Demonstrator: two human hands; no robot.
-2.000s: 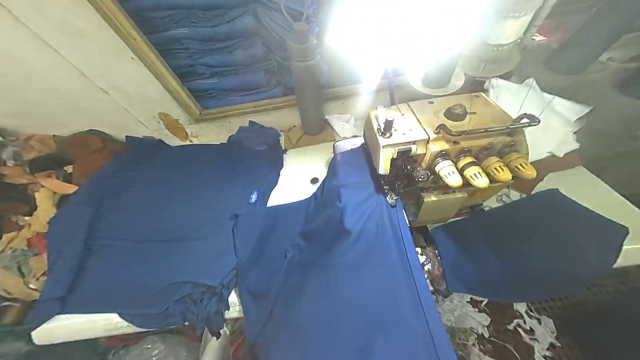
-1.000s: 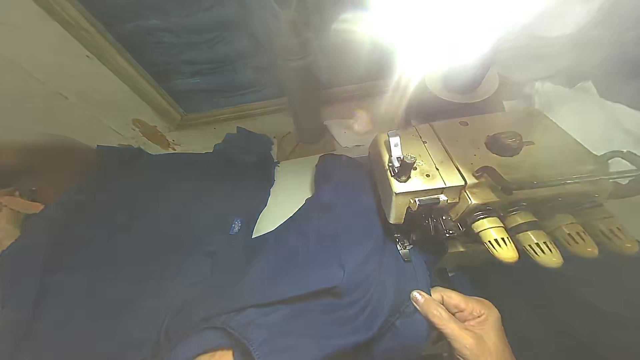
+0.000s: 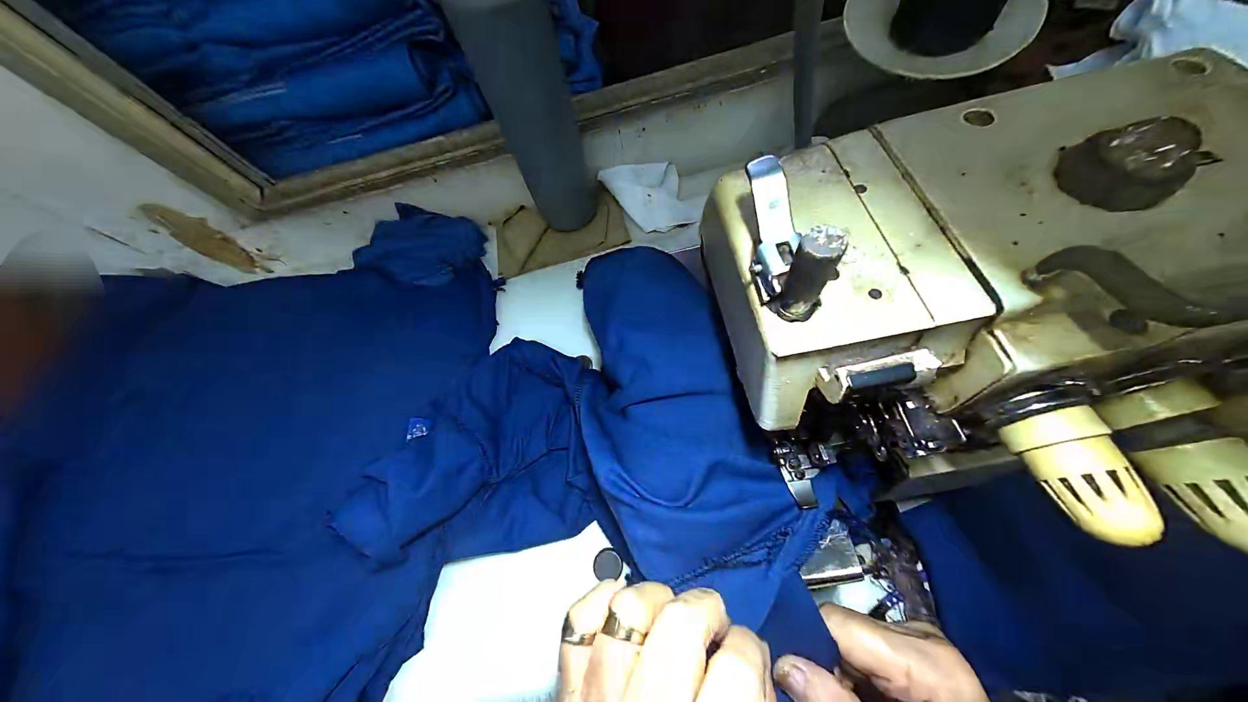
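Note:
Blue fabric, seemingly a garment piece (image 3: 673,429), runs up to the presser foot (image 3: 798,473) of an overlock sewing machine (image 3: 868,244). Its serged seam lies just in front of the foot. My left hand (image 3: 673,643), with rings on two fingers, rests curled on the lower part of this fabric. Close beside it, my right hand (image 3: 887,658) pinches the fabric's edge between thumb and finger, below the foot. A wider spread of blue cloth (image 3: 224,419) with a small printed mark covers the left side.
Yellowish tension knobs (image 3: 1087,478) jut from the machine's front. Behind the work stand a grey post (image 3: 531,117) and a wooden frame (image 3: 390,166) with stacked blue cloth (image 3: 341,78) beyond it. More dark blue fabric (image 3: 1082,604) lies at the right. A blurred shape shows at the left edge.
Both hands are now together at the fabric below the presser foot; one second ago the left was mostly hidden under cloth at the bottom. The bright lamp has left the view.

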